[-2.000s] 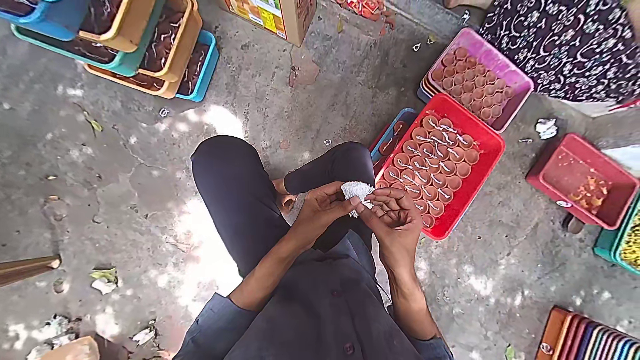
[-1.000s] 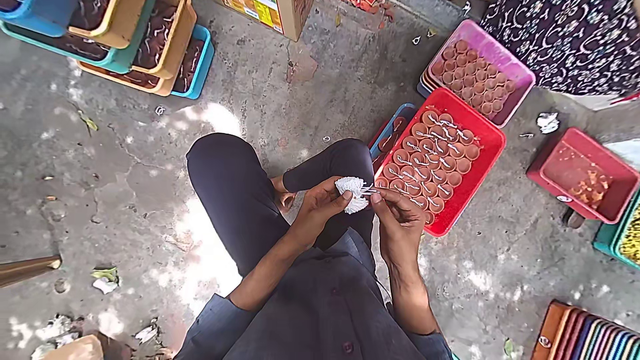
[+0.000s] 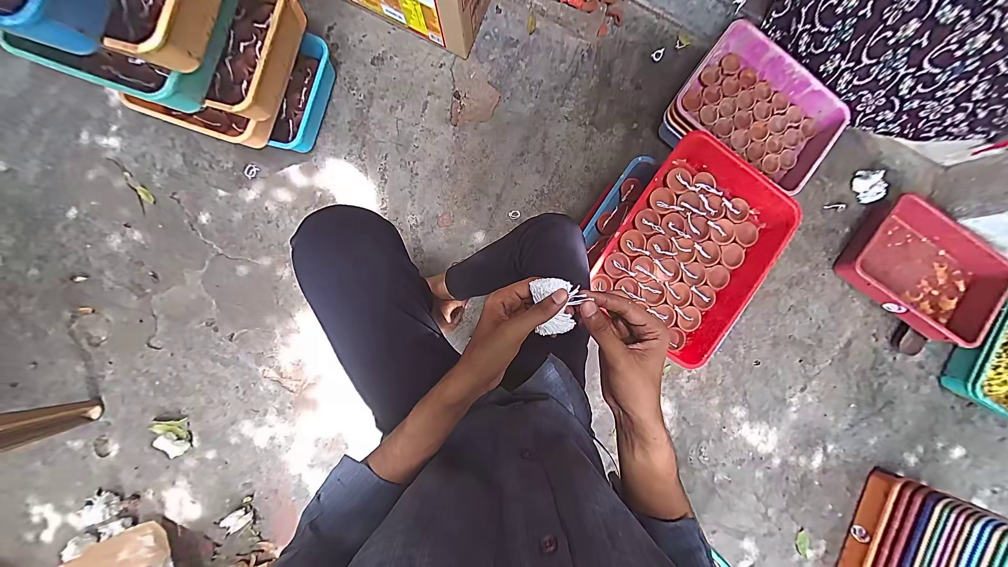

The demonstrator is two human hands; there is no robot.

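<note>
Above my lap, my left hand (image 3: 512,319) grips a bundle of white cotton wicks (image 3: 553,305) between thumb and fingers. The fingertips of my right hand (image 3: 630,327) pinch a few wick ends that stick out from the bundle's right side. Beside my knee lies a red plastic tray (image 3: 756,279) with rows of small round clay cups (image 3: 676,224); white wicks lie across many of them. A pink tray (image 3: 823,94) behind it holds similar cups, on which no wicks are seen.
Stacked trays with dark contents and white wicks, one of them blue (image 3: 319,94), stand at upper left. A cardboard box (image 3: 465,24) is at the top. On the right are a reddish tray (image 3: 906,244) with orange scraps, patterned fabric (image 3: 890,63) and a striped stack (image 3: 929,524).
The white bundle was bunched between both hands two seconds ago; it now shows fanned out in my left hand, and wick ends are drawn out at its side by my right fingers.
</note>
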